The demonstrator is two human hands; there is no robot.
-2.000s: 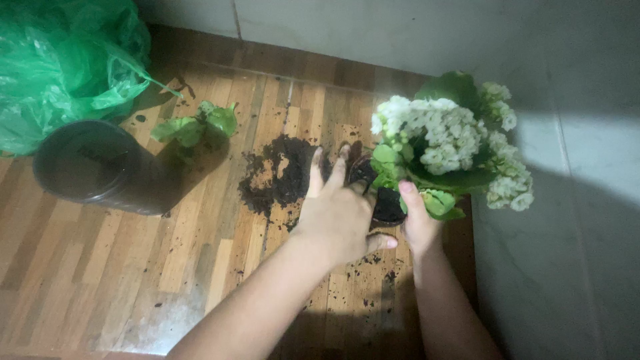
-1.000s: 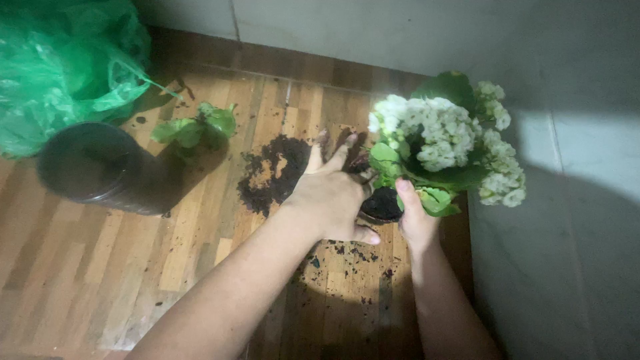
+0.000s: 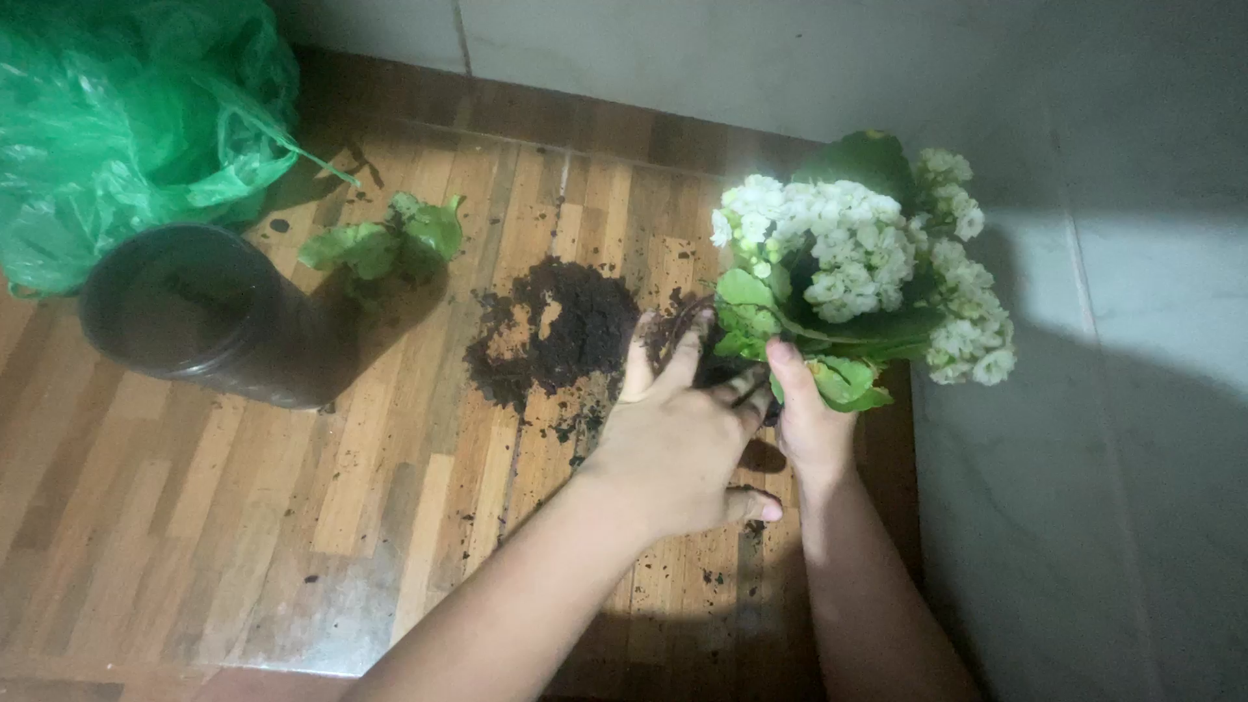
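Observation:
My right hand (image 3: 814, 419) grips the base of a white-flowered potted plant (image 3: 858, 253), its thumb over the lower green leaves. The plant leans to the right, and its root ball is mostly hidden by my hands. My left hand (image 3: 682, 439) is spread palm down just left of the plant, its fingertips in dark soil beside the root ball; it holds nothing that I can see. A loose heap of dark potting soil (image 3: 585, 322) lies on the wood-patterned surface, left of my left fingertips.
A dark translucent plastic pot (image 3: 180, 302) stands at the left, with a crumpled green plastic bag (image 3: 127, 127) behind it. Detached green leaves (image 3: 390, 239) lie right of the pot. Pale tiled walls (image 3: 1053, 439) rise behind and at the right. Soil crumbs are scattered around my hands.
My left hand has shifted slightly, and its fingers now reach closer to the plant's base, covering dark soil there that showed one second ago. My right hand stays on the plant.

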